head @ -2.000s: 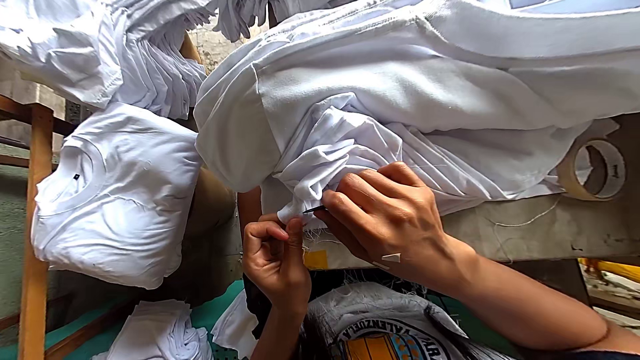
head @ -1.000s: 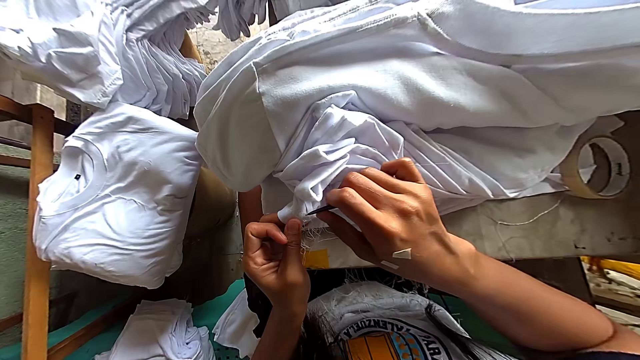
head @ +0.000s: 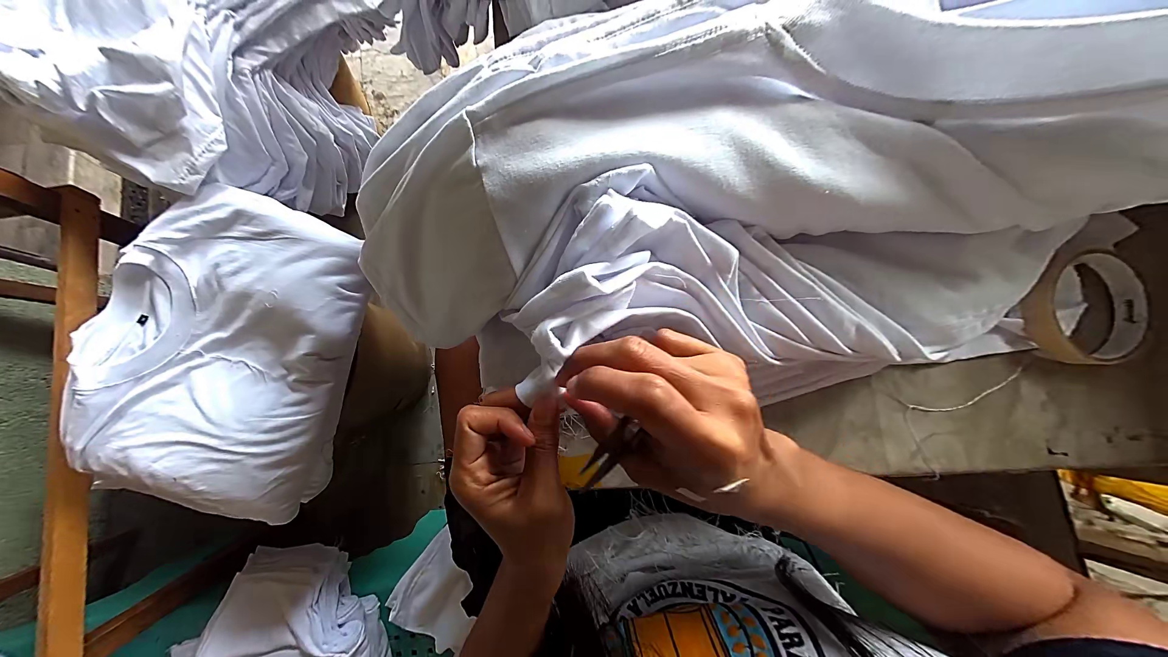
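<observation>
A heap of white fabric garments (head: 693, 164) lies on the table, its gathered edge hanging near the front. My left hand (head: 516, 465) pinches a small white hem end of this cloth between thumb and forefinger. Close beside it, my right hand (head: 680, 411) has its thumb and forefinger together at the same edge. Small dark thread snips (head: 613, 449) sit in the right palm, their tips pointing down and left, away from the cloth. Whether a thread is between the right fingertips is too small to tell. Loose thread ends hang under the hands.
A roll of masking tape (head: 1040, 315) stands on the table (head: 858, 433) at the right, near loose threads. At the left, folded white T-shirts (head: 237, 347) lie beside a wooden frame (head: 68, 411). More white garments hang at upper left (head: 283, 109); folded white cloth (head: 283, 607) lies below.
The snips' tips, at the cloth edge a second ago, now point down below the right hand. The right fingertips have come to the pinched edge. The left hand keeps its place.
</observation>
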